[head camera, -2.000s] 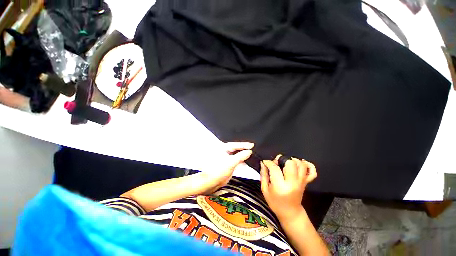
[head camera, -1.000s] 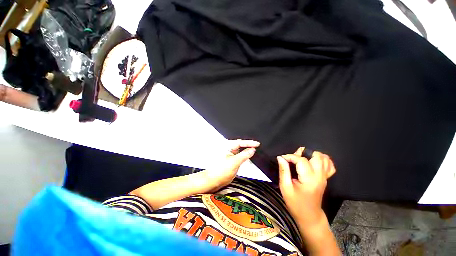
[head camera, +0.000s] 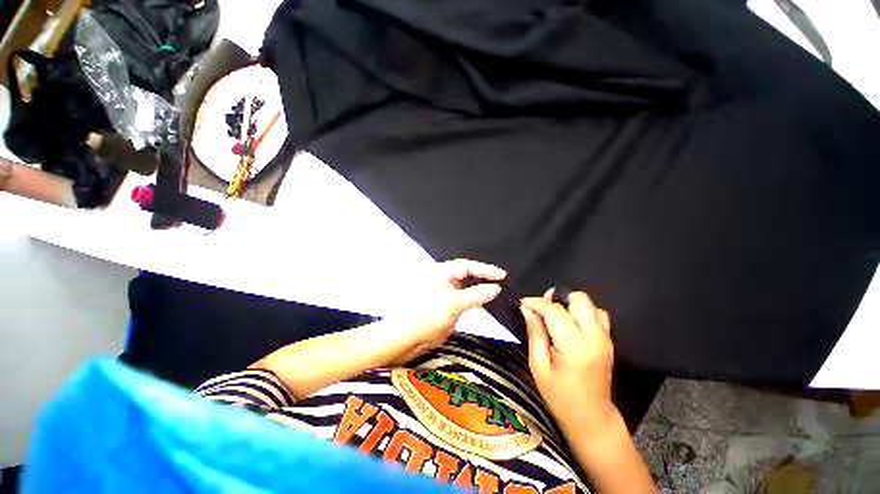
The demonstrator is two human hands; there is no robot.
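Note:
A large black garment (head camera: 666, 222) covers most of the tabletop, with bunched folds at the far side. My left hand (head camera: 453, 299) pinches its near edge between thumb and fingers. My right hand (head camera: 571, 338) is just to the right, its thumb and index fingertip together at the same edge. A dark band shows on a right-hand finger. A needle or thread is too thin to make out.
A white dish (head camera: 214, 116) holds small dark pieces and a yellow-orange tool (head camera: 241, 174). A black thread cone (head camera: 193, 208) lies near it. A clear plastic bag (head camera: 116, 87), black cloth scraps (head camera: 58, 121) and a pinkish roll (head camera: 37, 181) are at the far left.
My right hand moved away to the right, then came back closer to my left hand. My left hand stays at the edge. The cloth has shifted slightly to the right in view.

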